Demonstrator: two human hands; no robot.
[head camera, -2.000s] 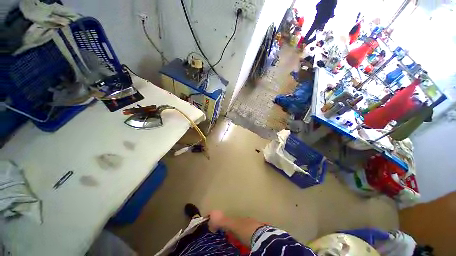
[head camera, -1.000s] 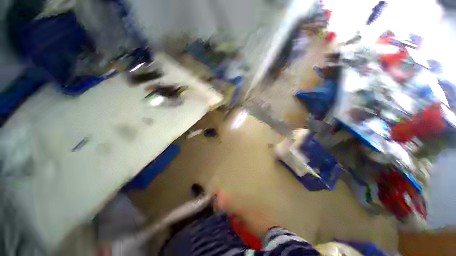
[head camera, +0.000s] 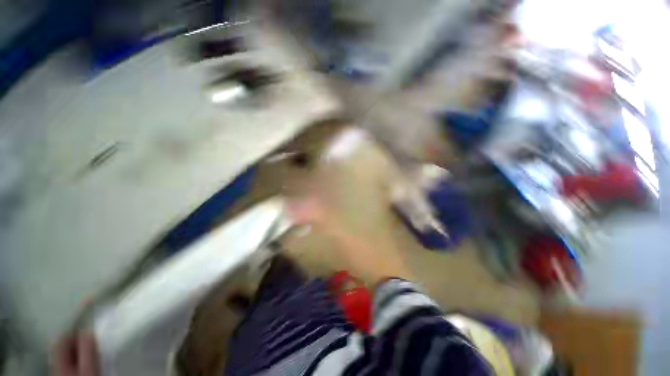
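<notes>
The view is strongly blurred. A long white cloth piece (head camera: 191, 275) stretches between my two hands along the near edge of the cream pressing table (head camera: 147, 154). My right hand (head camera: 308, 209) holds its far end beyond the table edge, above the floor. My left hand (head camera: 76, 352) is at the bottom left on the cloth's near end, its fingers blurred. The iron (head camera: 239, 87) rests at the table's far end. Dark snips (head camera: 103, 155) lie on the table.
A blue crate (head camera: 444, 213) with white cloth stands on the floor at centre right. A cluttered table with a blue edge (head camera: 518, 180) is at the right, with red things around it. Another blue crate (head camera: 213, 209) is under the pressing table. A round stool (head camera: 485, 345) is behind me.
My right hand has risen and moved slightly left with the cloth, now stretched out beside the table. My left hand has come into clearer view at the bottom left. The camera view has shifted.
</notes>
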